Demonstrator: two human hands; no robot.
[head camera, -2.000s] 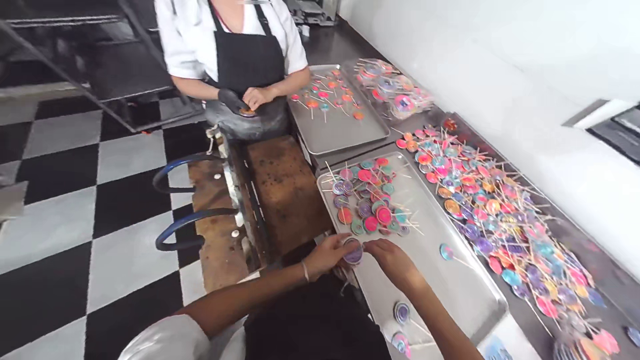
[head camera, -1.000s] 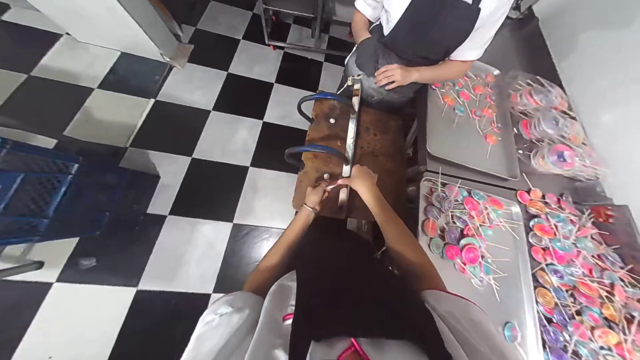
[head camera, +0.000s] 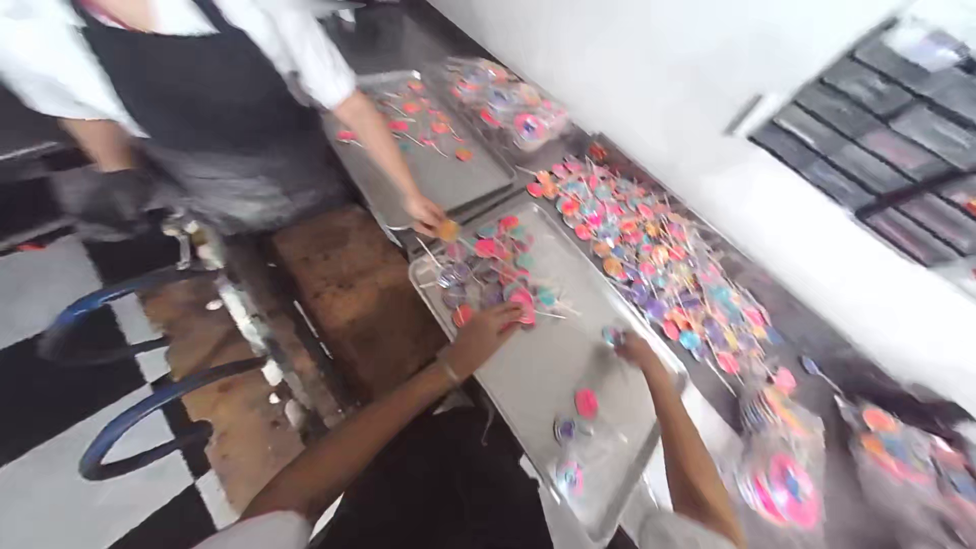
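On the near metal tray (head camera: 557, 374) lies a heap of colourful round lollipops (head camera: 488, 267). My left hand (head camera: 488, 332) reaches to the near edge of that heap, its fingertips on a pink lollipop (head camera: 522, 305). At the tray's right side, my right hand (head camera: 634, 349) has its fingers around a small blue lollipop (head camera: 612, 335), blurred by motion. A pink lollipop (head camera: 586, 402) and a purple one (head camera: 565, 429) lie lower on the tray, near clear wrapping. Across the heap, a co-worker's bare hand (head camera: 427, 213) holds an orange lollipop (head camera: 448, 230).
A second tray (head camera: 480, 179) with lollipops stands farther back. Many loose lollipops (head camera: 648, 244) and bagged bundles (head camera: 785, 480) cover the counter along the wall. At left are a worn wooden board (head camera: 343, 282), a metal bar and blue hoops (head camera: 152, 404). The co-worker's other hand wears a dark glove.
My hands have moved from the metal bar to the near tray and lollipops. The co-worker's bare hand now reaches over the heap with an orange lollipop. The view has swung right.
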